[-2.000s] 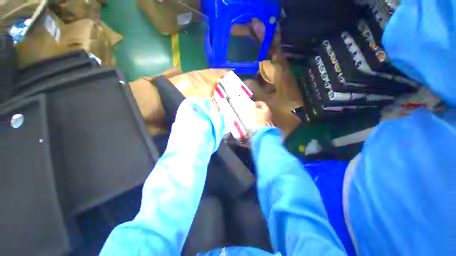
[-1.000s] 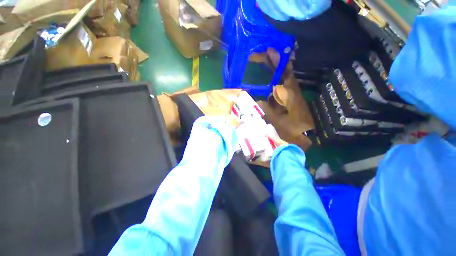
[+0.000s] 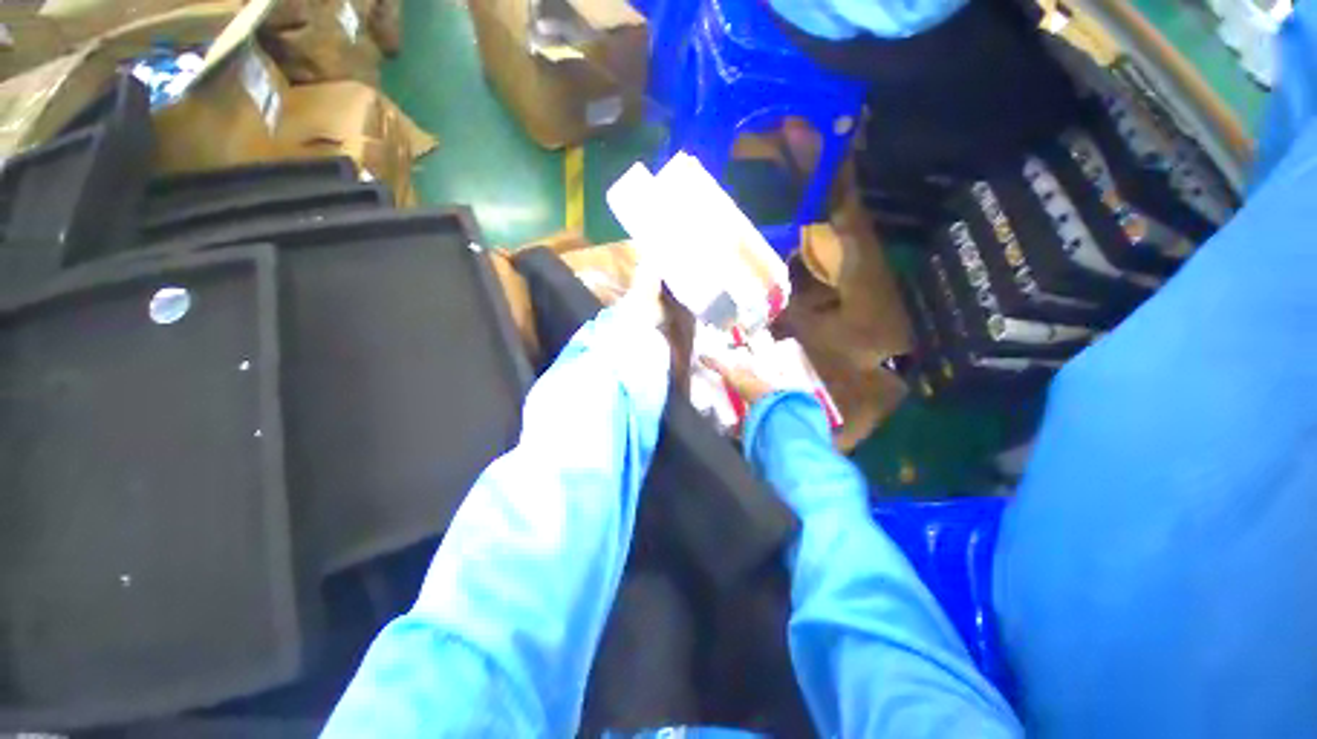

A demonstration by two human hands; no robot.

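Observation:
White cartons with red marks (image 3: 708, 246) are lifted in my left hand (image 3: 649, 299), above an open brown carton (image 3: 852, 339). They are bright and blurred, so I cannot tell how many there are. My left fingers are mostly hidden behind them. More white cartons with red marks (image 3: 790, 371) sit lower, inside or over the brown carton. My right hand (image 3: 744, 381) touches these lower cartons; whether it grips one is unclear.
Large black trays (image 3: 390, 375) lie stacked at left. A blue stool (image 3: 737, 94) stands beyond the carton. Black divided trays (image 3: 1011, 260) are stacked at right. Brown cartons (image 3: 325, 137) sit on the green floor. A person in a blue smock (image 3: 1170, 477) is close at right.
My left hand has lifted white cartons up and away from the lower ones. My right hand has moved slightly left and up over the lower cartons. The view has shifted a little.

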